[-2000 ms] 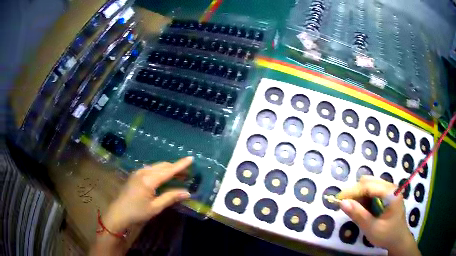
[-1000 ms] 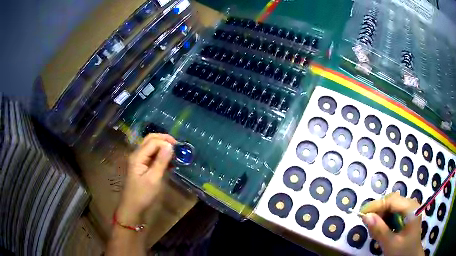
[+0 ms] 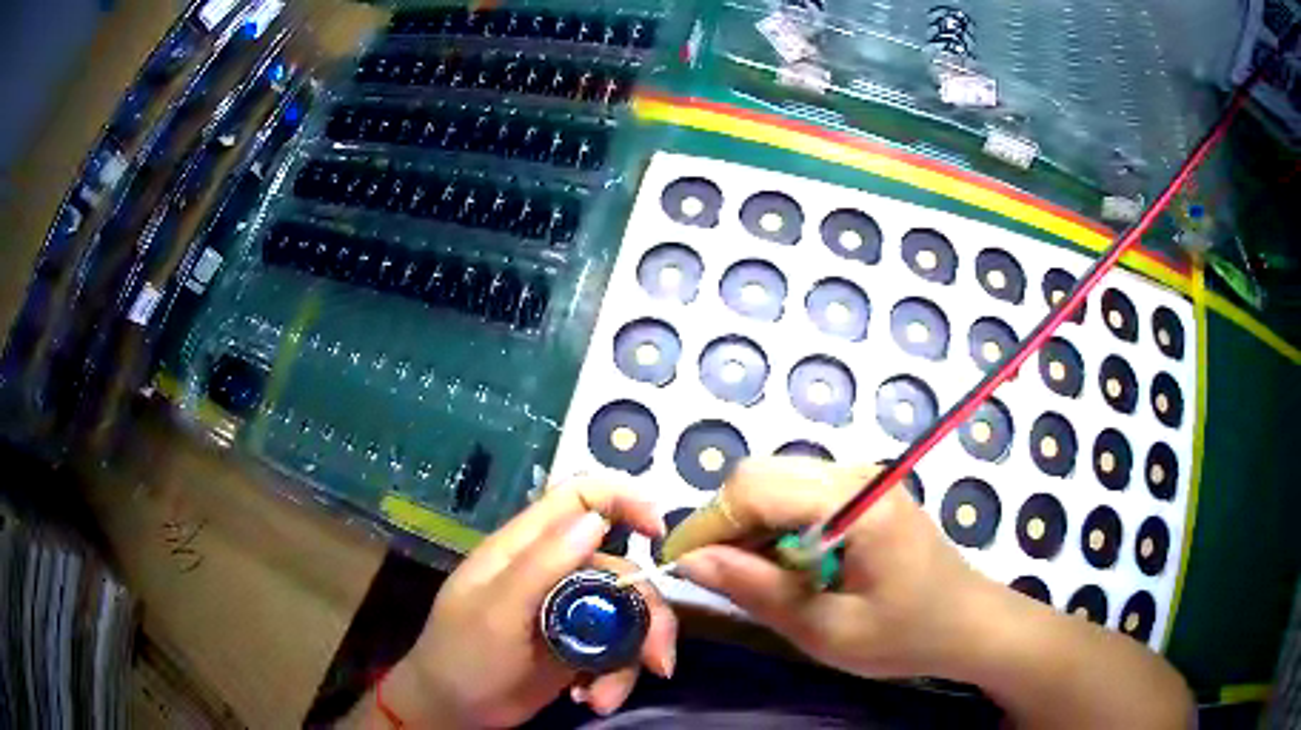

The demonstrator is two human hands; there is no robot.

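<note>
My left hand (image 3: 500, 628) holds a small round part, likely a speaker driver (image 3: 595, 622), with its shiny dark blue face up, in front of the white tray's near left corner. My right hand (image 3: 828, 563) grips a probe pen (image 3: 810, 556), its green rear end showing. Its pale thin tip meets or nearly meets the part's upper rim; exact contact is unclear. A red and black lead (image 3: 1020, 350) runs from the pen to the upper right. The white foam tray (image 3: 606, 307) has rows of round dark recesses, some greyer. My hands hide several near-left recesses.
A clear blister tray (image 3: 335, 378) with dense black rows lies left. Slanted stacked trays (image 3: 150, 171) stand far left by brown cardboard (image 3: 236, 571). Clear trays with paper labels (image 3: 970, 89) lie at the back, behind red and yellow tape (image 3: 856, 143).
My left hand has carried the part from over the clear tray rightward to the front of the white tray. My right hand has brought the probe to it. The view has shifted.
</note>
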